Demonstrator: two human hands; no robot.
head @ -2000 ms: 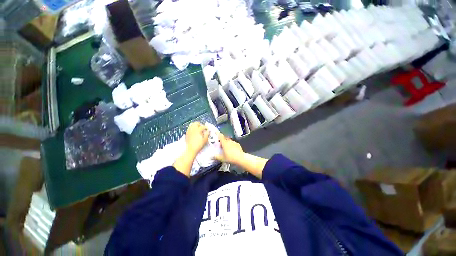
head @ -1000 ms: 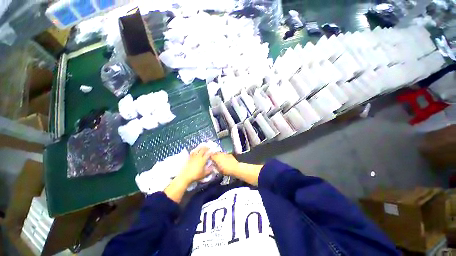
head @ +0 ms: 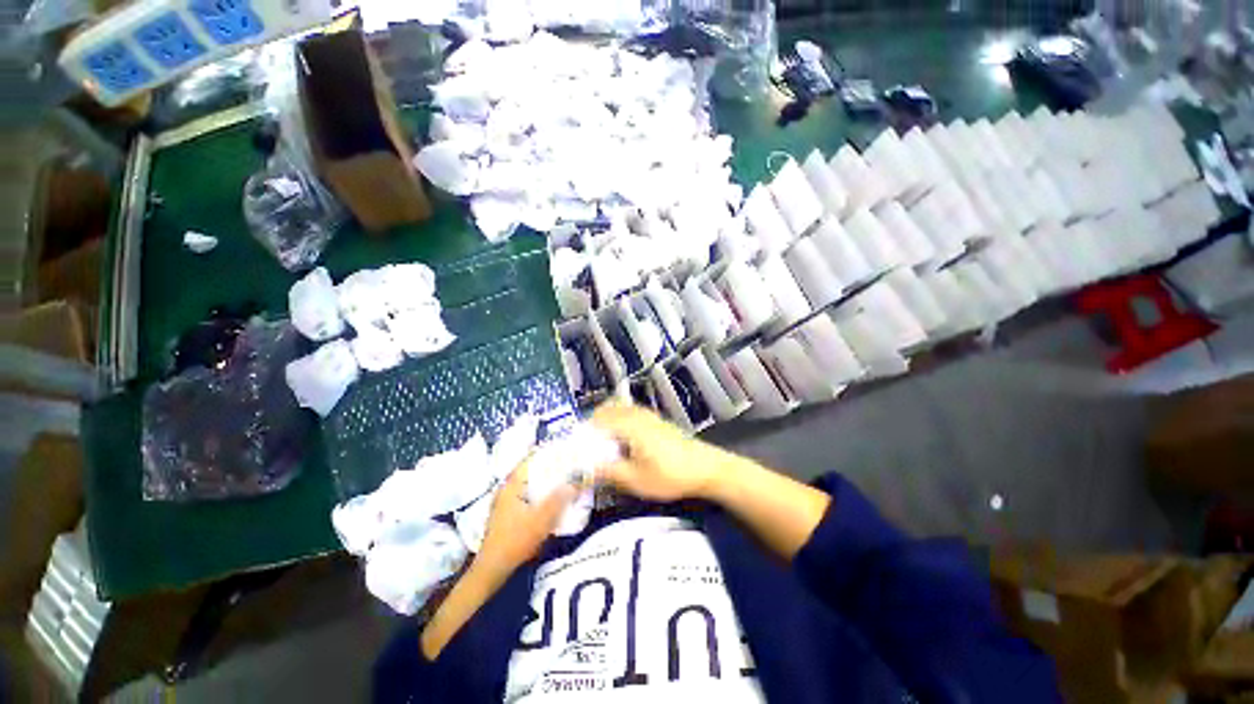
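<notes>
My left hand [head: 520, 520] and my right hand [head: 649, 451] are together at the table's near edge, in front of my chest. Both hold a white wrapped product [head: 572, 459] between them; the fingers partly hide it. More wrapped products [head: 413, 557] lie in a row just left of my left hand. A smaller group of wrapped products [head: 369, 323] lies further up on the green table. Open white retail boxes [head: 825, 296] stand in tight rows from beside my right hand to the far right, lids raised; the nearest show dark contents.
A large heap of white wrapped products [head: 578, 124] lies beyond the table. An upright brown carton [head: 360, 131] and a bag of dark parts [head: 227, 420] are at left. A red stool [head: 1144, 326] and brown cartons [head: 1100, 605] are at right. A power strip [head: 172, 44] is top left.
My hands have shifted, now with a white wrapped product showing between them. The wrapped products left of them are more exposed. The camera view has moved a little.
</notes>
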